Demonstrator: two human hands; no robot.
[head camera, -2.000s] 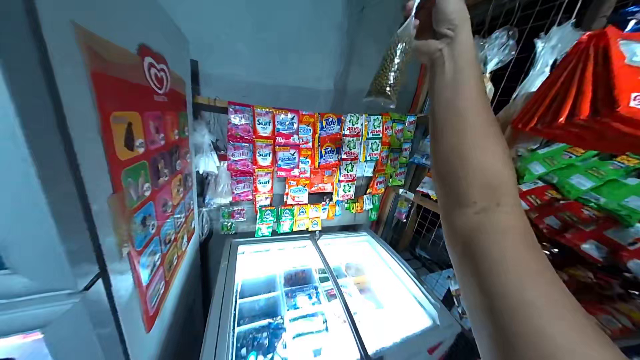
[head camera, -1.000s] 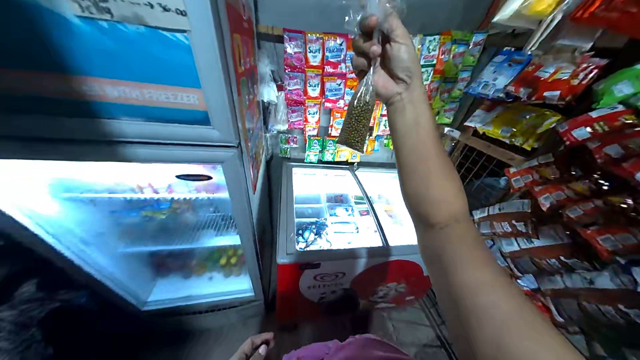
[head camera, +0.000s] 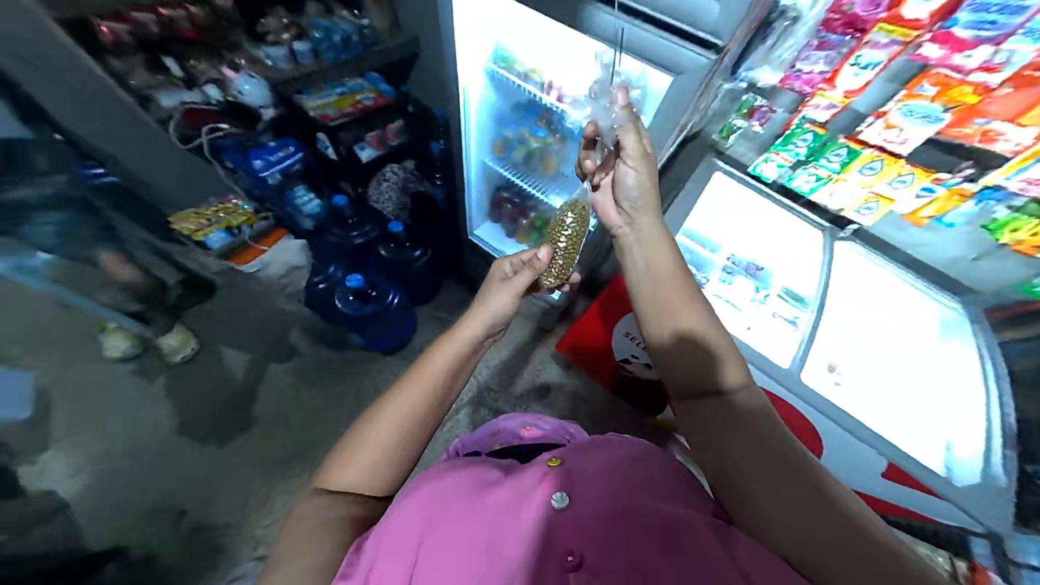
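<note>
A clear plastic bag of small green-brown beans or grains (head camera: 567, 236) hangs tilted between my two hands. My left hand (head camera: 520, 280) grips its filled lower part, with the thumb on the near side and fingers behind. Above it, my right hand (head camera: 621, 166) holds the bag's gathered neck. Loose clear plastic (head camera: 603, 106) sticks up around the right fingers, and a thin line or string rises from it. The exact grip of those fingers is partly hidden by the plastic.
A lit glass-door refrigerator (head camera: 520, 130) stands behind my hands. To the right is a chest freezer (head camera: 894, 366) beneath hanging sachets (head camera: 902, 114). Blue water jugs (head camera: 374, 313) stand on the floor at left. A person's feet in light clogs (head camera: 146, 343) are farther left.
My right hand has come down with the bag from its raised position. My left hand, at the bottom edge a second ago, now holds the bag's filled part. The view has swung left and down.
</note>
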